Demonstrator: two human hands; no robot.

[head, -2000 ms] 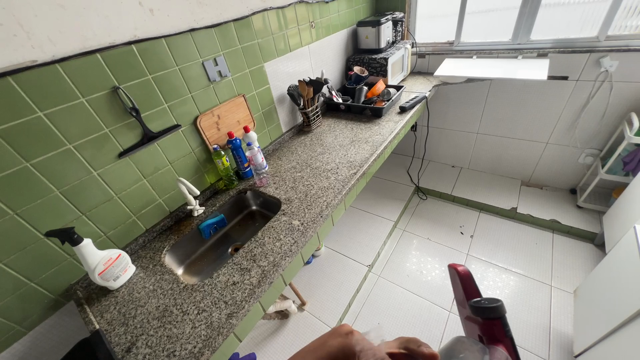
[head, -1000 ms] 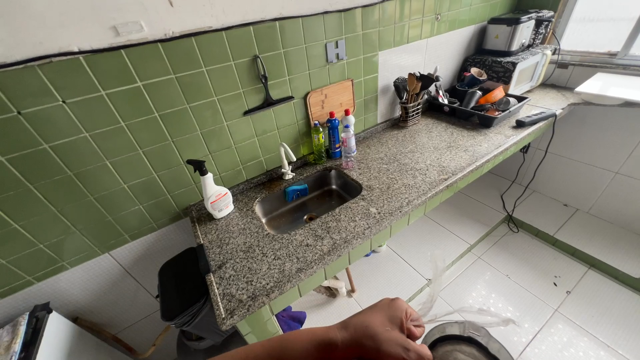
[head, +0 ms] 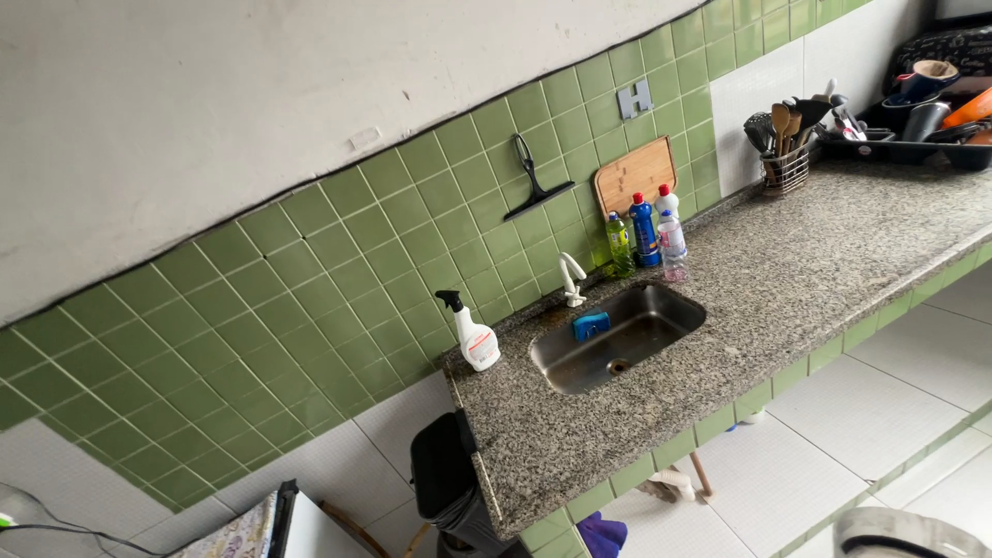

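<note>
Neither my left hand nor my right hand shows in the head view now. On the granite countertop [head: 783, 287] a white spray bottle [head: 478, 341] with a black trigger stands left of the stainless steel sink [head: 659, 341]. A blue sponge holder [head: 591, 326] sits on the sink's back wall, below the white faucet [head: 572, 279]. Several bottles, among them a green one [head: 618, 248] and a blue one [head: 643, 232], stand behind the sink. A wooden cutting board [head: 637, 174] leans on the tiles behind them.
A black squeegee [head: 535, 190] hangs on the green tiles. Farther right stand a wire utensil basket [head: 786, 172] and a black dish rack [head: 860, 151]. A black trash bin [head: 443, 465] is beside the counter's left end. A rounded grey-white object [head: 907, 535] shows at the bottom right.
The view has swung left. A hand holding clear plastic film, seen at the bottom one second ago, has left the view, as has the red object seen two seconds ago.
</note>
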